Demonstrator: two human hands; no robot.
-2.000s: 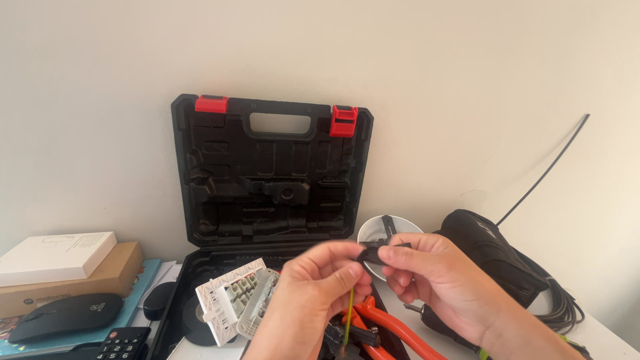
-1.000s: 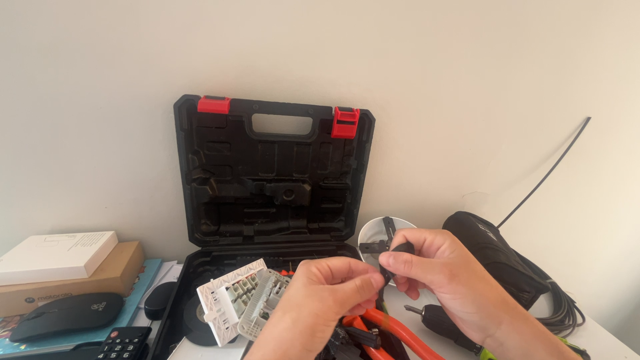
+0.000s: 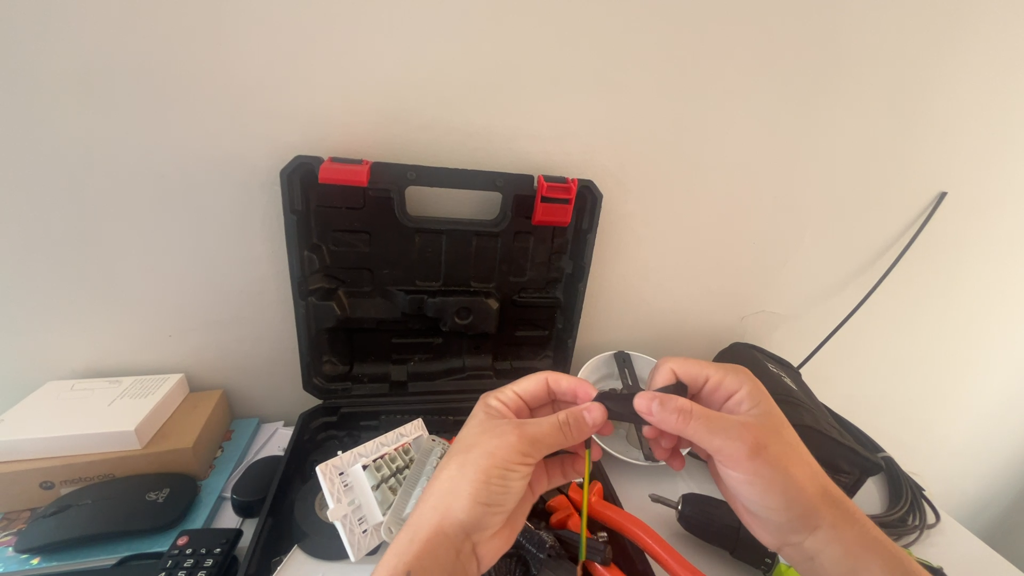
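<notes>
My left hand point(image 3: 520, 448) pinches one end of a short strip of black tape point(image 3: 620, 405), which looks like electrical tape. My right hand point(image 3: 720, 432) holds its other end between thumb and fingers. A yellow-green wire point(image 3: 585, 504) hangs straight down from below the left fingertips; whether the tape is around its end is hidden by the fingers. Behind the hands stands a round white bowl-like fixture point(image 3: 596, 368) with a black slotted bracket point(image 3: 626, 370) across it. Orange-handled pliers point(image 3: 640, 536) lie below the hands.
An open black tool case point(image 3: 440, 264) leans against the wall, with white plastic electrical parts point(image 3: 352, 500) and a black tape roll point(image 3: 308, 512) in its base. Boxes point(image 3: 96, 412), a computer mouse point(image 3: 108, 512) and a remote point(image 3: 200, 552) lie left; a drill point(image 3: 720, 524), black bag point(image 3: 808, 416) and coiled cable point(image 3: 912, 500) right.
The black tape now spans between both hands' fingertips, more visible than a second ago. The yellow-green wire, not plainly seen a second ago, shows again below my left hand.
</notes>
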